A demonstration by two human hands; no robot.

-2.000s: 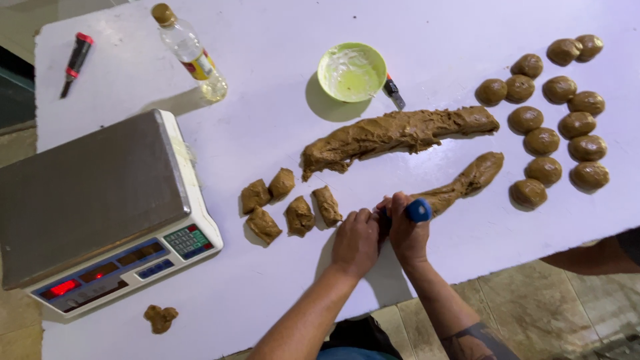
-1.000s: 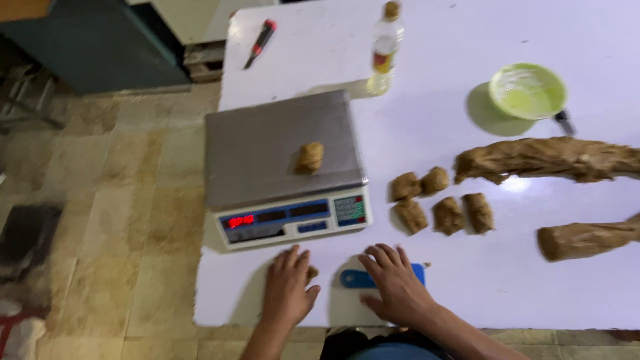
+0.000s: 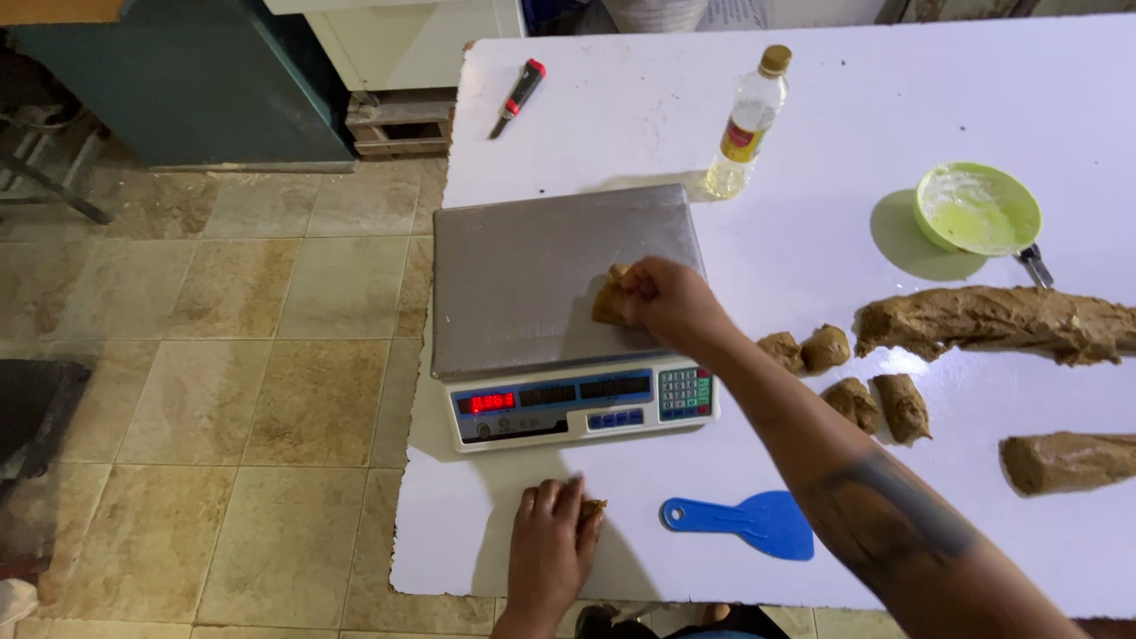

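Observation:
My right hand (image 3: 661,297) grips a piece of brown dough (image 3: 611,297) on the steel platform of a digital scale (image 3: 532,266), whose red display is lit. My left hand (image 3: 552,541) rests on the table in front of the scale, its fingers around a small lump of dough (image 3: 593,508) that they mostly hide. A blue plastic scraper (image 3: 754,522) lies between my left hand and my right forearm. Beyond the forearm are several cut dough pieces (image 3: 903,408), a long rough dough log (image 3: 994,321) and the end of a smoother dough roll (image 3: 1065,461).
An oil bottle (image 3: 745,124) with a gold cap stands behind the scale. A red and black utility knife (image 3: 519,98) lies near the back left corner of the white table (image 3: 621,106). A green bowl (image 3: 976,209) with white residue stands at the right, a dark-handled tool (image 3: 1036,266) beside it.
My right hand has moved from beside the scraper to the dough on the scale and taken hold of it. My left fingers have closed around the small lump. The view is now nearer the scale than at first.

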